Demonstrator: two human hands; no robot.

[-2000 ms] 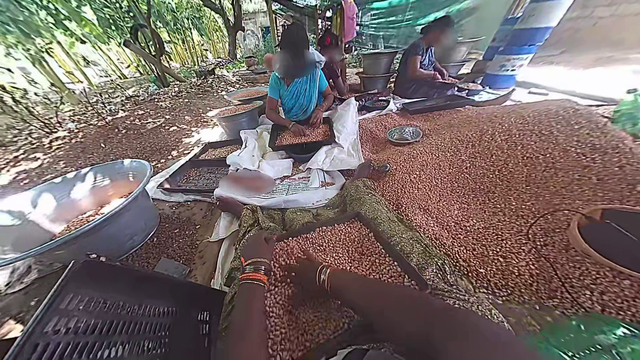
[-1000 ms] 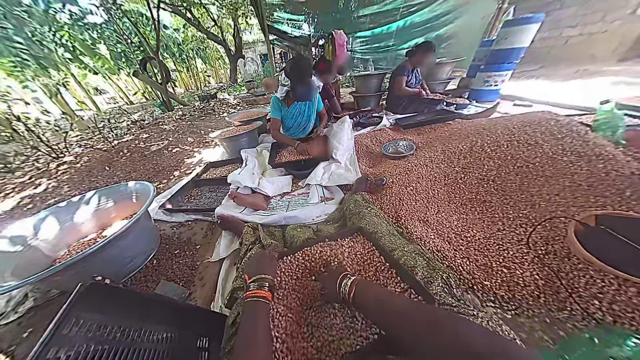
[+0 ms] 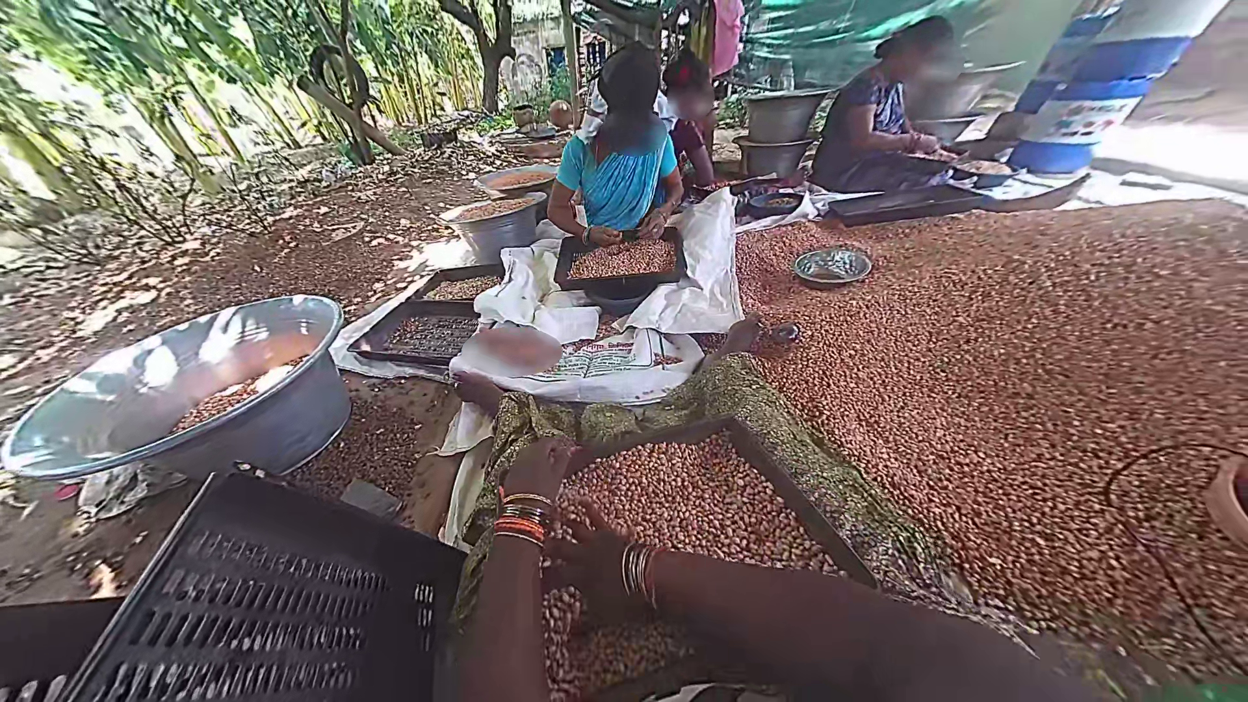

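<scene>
A dark rectangular tray point(image 3: 799, 507) filled with small reddish-brown nuts or seeds point(image 3: 692, 492) rests on a patterned green cloth point(image 3: 829, 439) over my lap. My left hand point(image 3: 538, 468), with orange and gold bangles at the wrist, is at the tray's far left corner; its fingers are partly hidden, so I cannot tell whether it grips the rim. My right hand point(image 3: 590, 565), wearing metal bangles, lies on the nuts near the tray's left side with its fingers spread.
A large metal tub point(image 3: 322, 409) holding some nuts stands left, beside a slotted black crate point(image 3: 263, 585). A wide heap of nuts point(image 3: 1024, 390) spreads right, with a metal bowl point(image 3: 832, 266) on it. Ahead, a person point(image 3: 619, 185) sits with another tray point(image 3: 624, 261); other people sit behind.
My right hand has moved left over the nuts, closer to my left hand. The person ahead now has both hands at the far edge of their tray.
</scene>
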